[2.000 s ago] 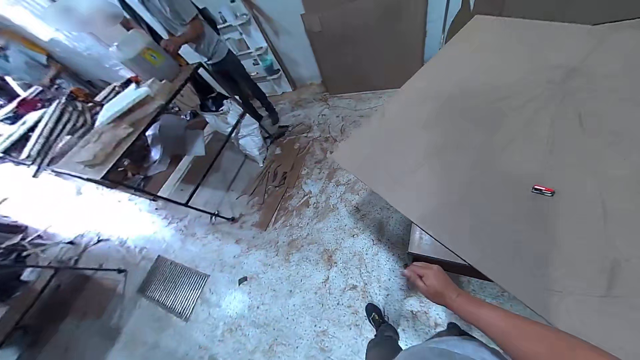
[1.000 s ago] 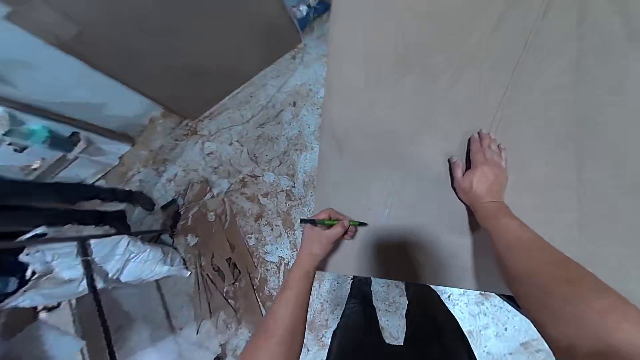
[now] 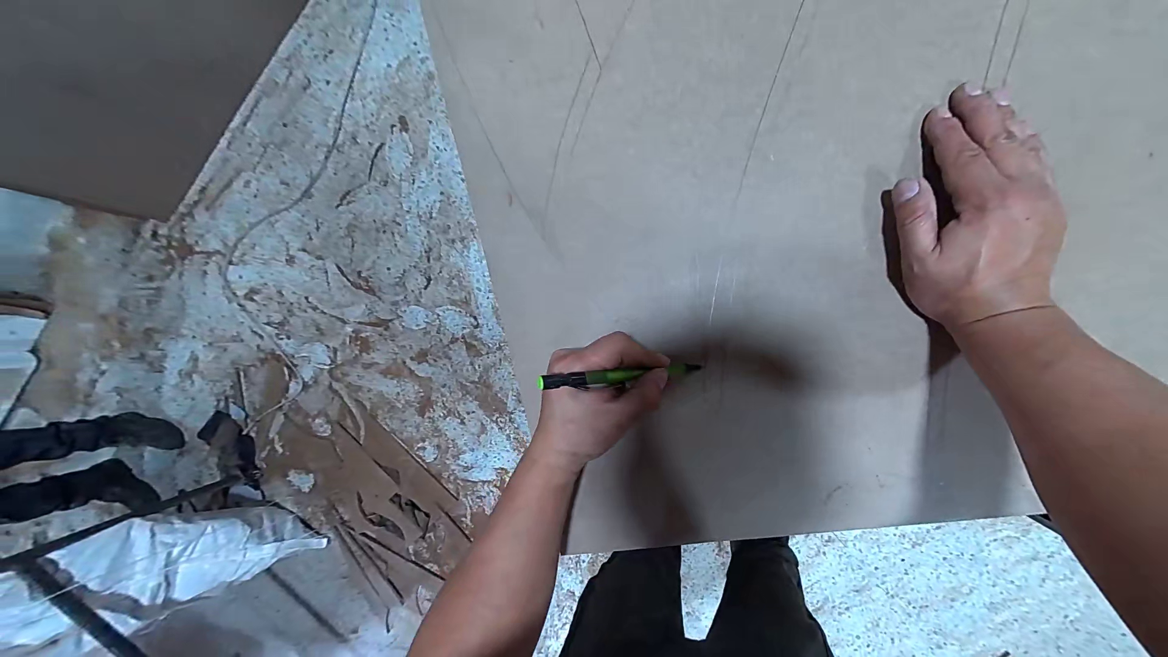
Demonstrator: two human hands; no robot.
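Note:
Under both hands lies a large brown flat sheet (image 3: 821, 447), with thin drawn lines over its upper part. My left hand (image 3: 598, 392) grips a green and black pen (image 3: 613, 376) near the sheet's left edge. The pen lies nearly level, its dark tip to the right, at a faint line on the sheet; whether the tip touches cannot be told. My right hand (image 3: 990, 205) rests palm down on the sheet at the upper right, fingers pointing up and a little apart, thumb out to the left, holding nothing.
Another brown sheet (image 3: 128, 91) stands at the upper left. A cable (image 3: 315, 182) runs over the littered floor (image 3: 401, 274). Scrap strips (image 3: 365, 493), a white sack (image 3: 182, 557), a dark metal frame (image 3: 68, 598) and another person's dark-clad legs (image 3: 82, 438) are at the lower left.
The view has swung over and closer to the sheet. One second ago my left hand held the pen and my right hand lay flat, much as now. The lines show more clearly.

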